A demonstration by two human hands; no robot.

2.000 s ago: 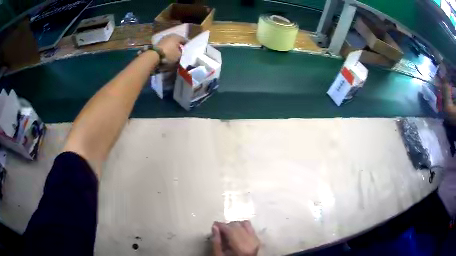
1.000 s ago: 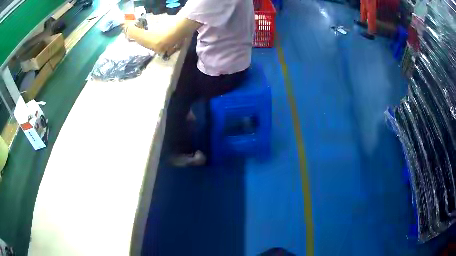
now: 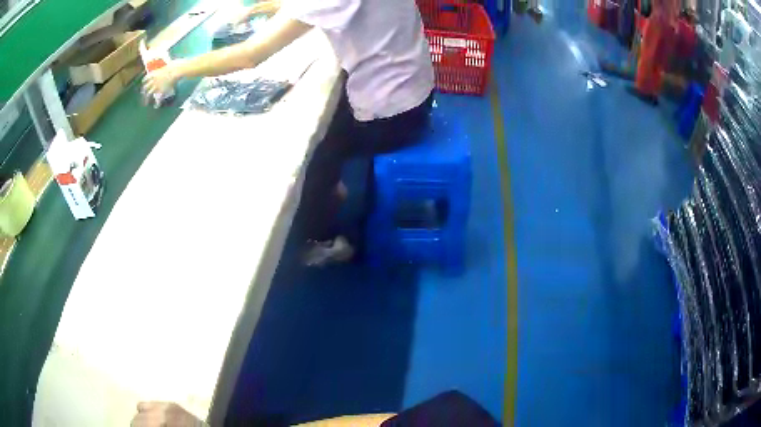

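An open retail box (image 3: 81,179) with a white flap up, an orange patch and dark print stands on the green conveyor at the left. Part of my right hand (image 3: 167,414) shows at the bottom edge, over the near end of the white bench (image 3: 192,208). It is cut off by the frame, so its fingers and anything in it are hidden. A strip of my forearm and dark sleeve shows to its right. My left hand is not in view.
Another worker (image 3: 375,58) sits on a blue stool (image 3: 421,196), one hand at a retail box (image 3: 156,60) over the conveyor. Bagged dark parts (image 3: 238,95) lie on the bench. Also a tape roll (image 3: 15,204), brown trays (image 3: 108,58), a red basket (image 3: 457,50) and dark plastic-wrapped goods (image 3: 726,275).
The view has swung right from the conveyor, then slightly back. My left hand has left the picture. The other worker has reached out over the conveyor to a box. My right hand shows at the bottom edge.
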